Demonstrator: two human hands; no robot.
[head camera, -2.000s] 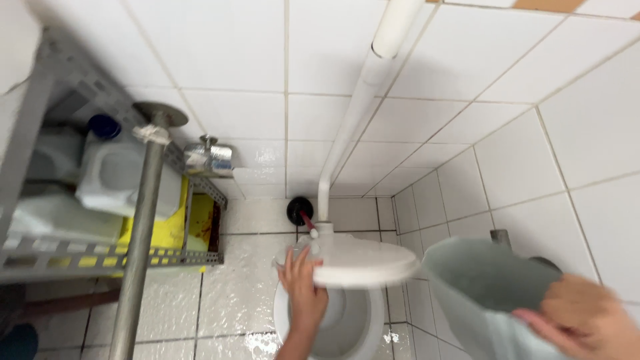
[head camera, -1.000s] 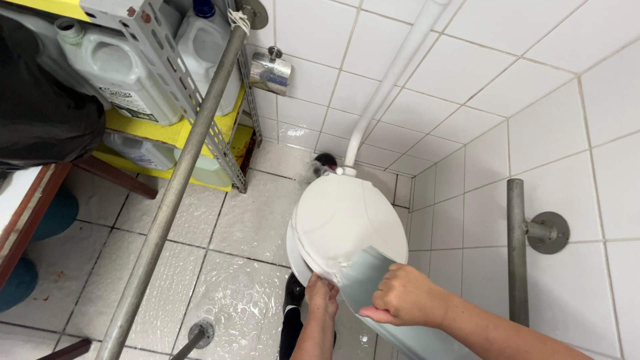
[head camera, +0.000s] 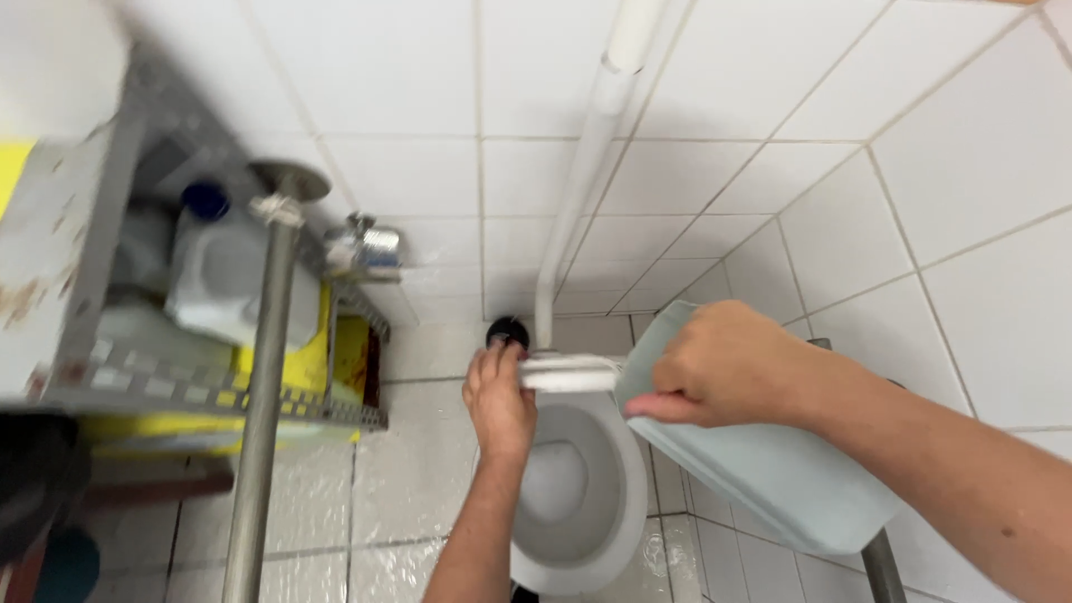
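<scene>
My left hand is at the left end of the raised white toilet seat and lid, its fingers against that edge. Below them lies the white toilet bowl, with its rim exposed. My right hand is closed on the edge of a pale grey-green plastic container, which is tilted with its mouth beside the right end of the seat and lid. Just behind my left fingers, a black rubber plunger cup rests on the floor near the wall.
A metal grab bar stands left of the toilet, before a metal shelf with plastic jugs. A toilet paper holder and a white pipe are on the tiled wall. The floor is wet. Another bar is at right.
The lid lay down over the bowl one second ago; now seat and lid are raised and the bowl is exposed. My right hand still holds the container. The view has shifted noticeably.
</scene>
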